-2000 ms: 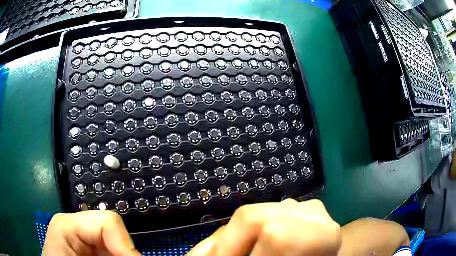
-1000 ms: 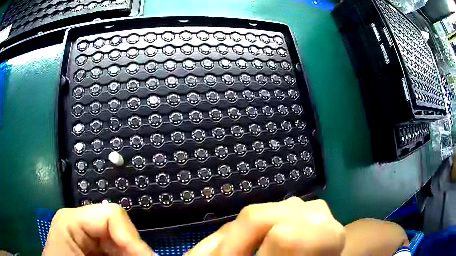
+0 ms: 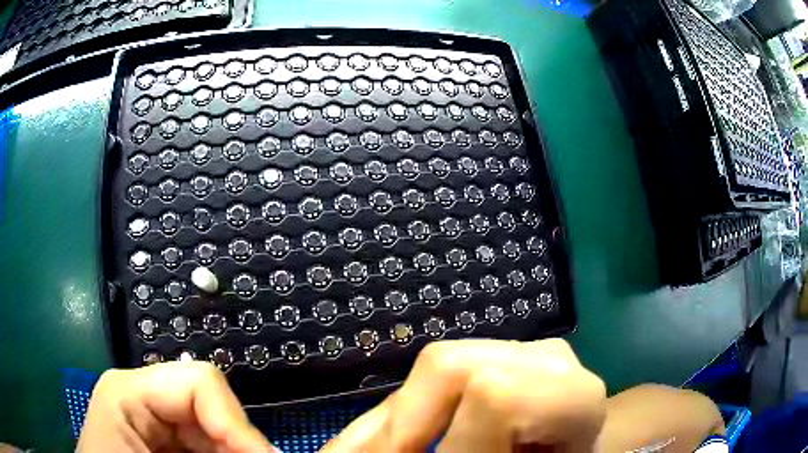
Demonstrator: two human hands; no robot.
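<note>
A black component tray (image 3: 345,367) lies in front of me, with rows of round pockets holding small silvery parts with dark centres. A few parts near its closest edge look copper. A small off-white cylinder (image 3: 205,280) lies on its left side. My left hand (image 3: 164,411) is bare and curled at the tray's near left edge; its fingertips are cut off by the picture's bottom. My right hand (image 3: 505,398) is bare and curled at the near right edge. Thin silvery ends of tweezers (image 3: 651,446) show past its wrist. Anything between the fingertips is hidden.
A blue perforated mat (image 3: 310,426) lies under the hands. Another black tray (image 3: 115,31) is at upper left. Tall stacked black trays (image 3: 651,159) stand at right, with shiny clear plastic beyond. The bench surface (image 3: 53,221) is green. Part of a person in grey shows at the far right.
The tray and cylinder appear slightly further right in view than two seconds ago. My right hand has turned slightly, and the silvery ends now show by its wrist. My left hand stays nearly in place.
</note>
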